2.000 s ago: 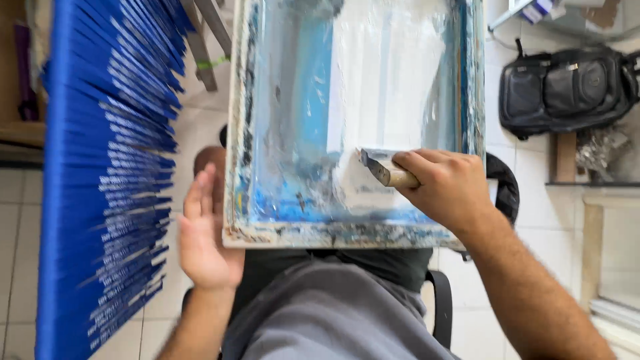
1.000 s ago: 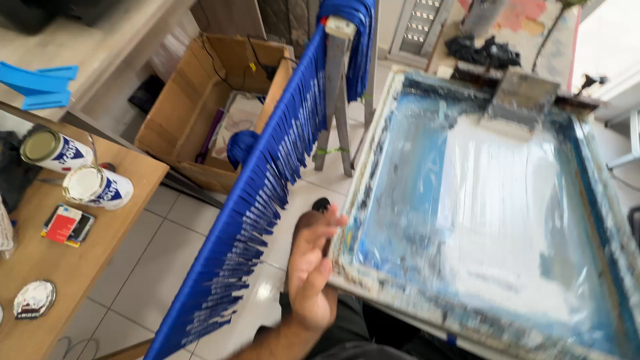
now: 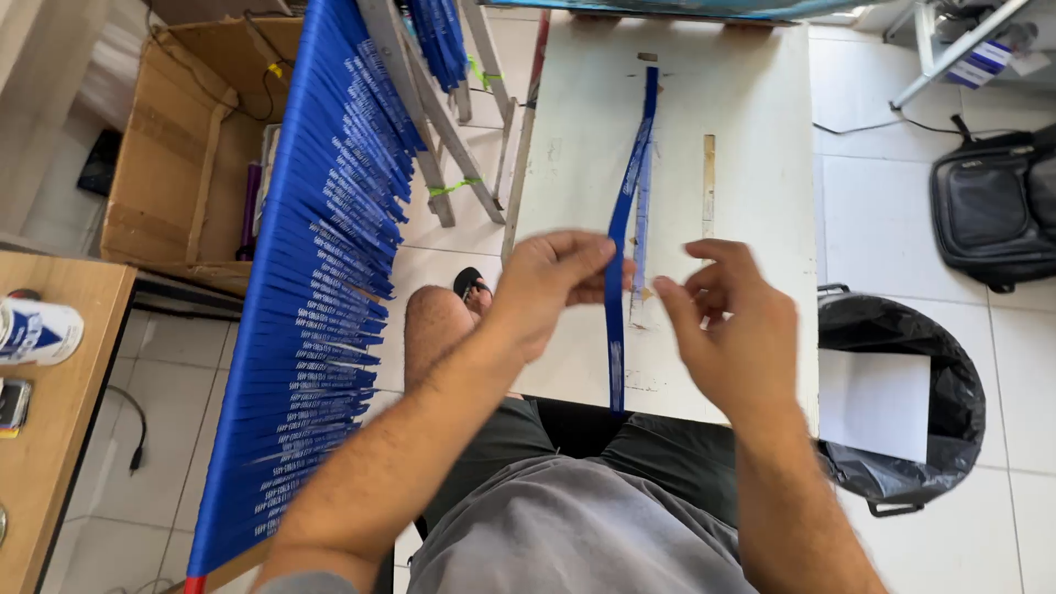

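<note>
My left hand grips a narrow blue printed ribbon between thumb and fingers, over a white board. The ribbon's far end lies on the board near a small tan tape mark; its near end hangs at the board's front edge. To the right of the ribbon, my right hand is raised with fingers curled and apart, holding nothing that I can see. A bluish printed strip mark runs along the board beside the ribbon. The screen printing frame shows only its edge at the top.
Many blue printed ribbons hang over a long bar at the left, next to a metal stepladder. A cardboard box and a wooden table stand farther left. At the right are a lined bin and a black backpack.
The printing frame, over my lap earlier, is now up at the top of the view, with the white board exposed. My left hand has taken hold of a blue ribbon. The tool in my right hand is gone.
</note>
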